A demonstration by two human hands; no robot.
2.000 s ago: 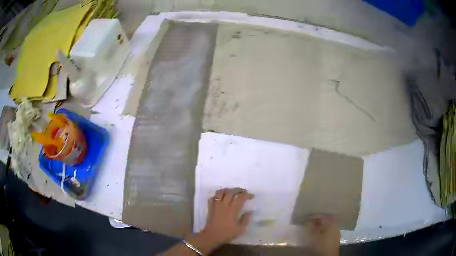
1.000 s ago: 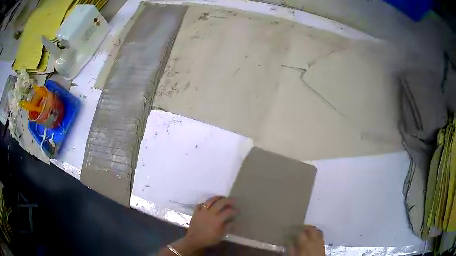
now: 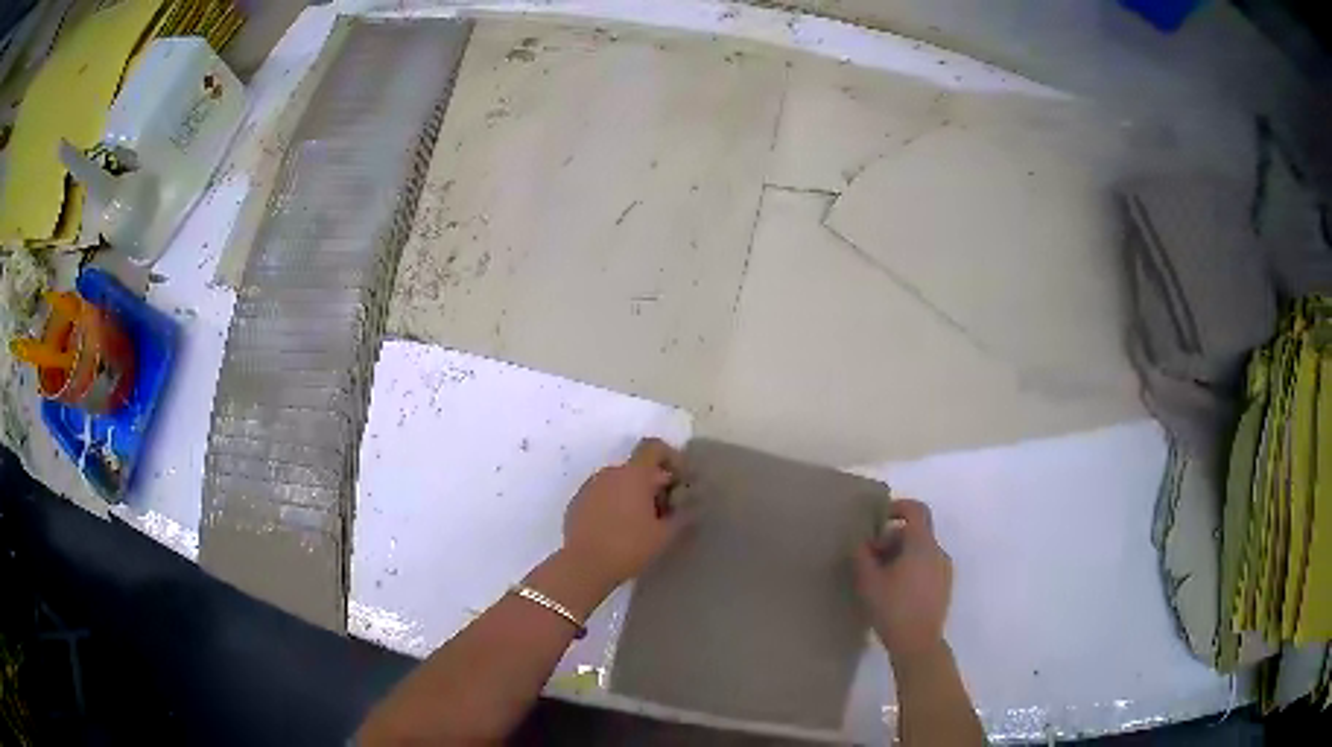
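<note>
A grey-brown panel (image 3: 752,584), single or a small stack, lies at the table's front edge over the white sheet. My left hand (image 3: 625,511), with a bracelet at the wrist, grips its upper left edge. My right hand (image 3: 903,572) grips its upper right edge; the fingertips of both hands are partly hidden. An overlapped row of grey-brown panels (image 3: 300,292) runs front to back at the left, shiny, with fine stepped edges on its right side.
At the left are a blue tray (image 3: 146,358) with an orange glue pot (image 3: 102,365), a white jug (image 3: 168,139) and yellow panels (image 3: 51,110). A beige board (image 3: 614,219) covers the back. Grey panels (image 3: 1191,292) and a yellow stack (image 3: 1285,482) stand right.
Both hands have moved from the panel's lower corners up to its upper side edges. The view has shifted, so the row, tray and pot now appear further left.
</note>
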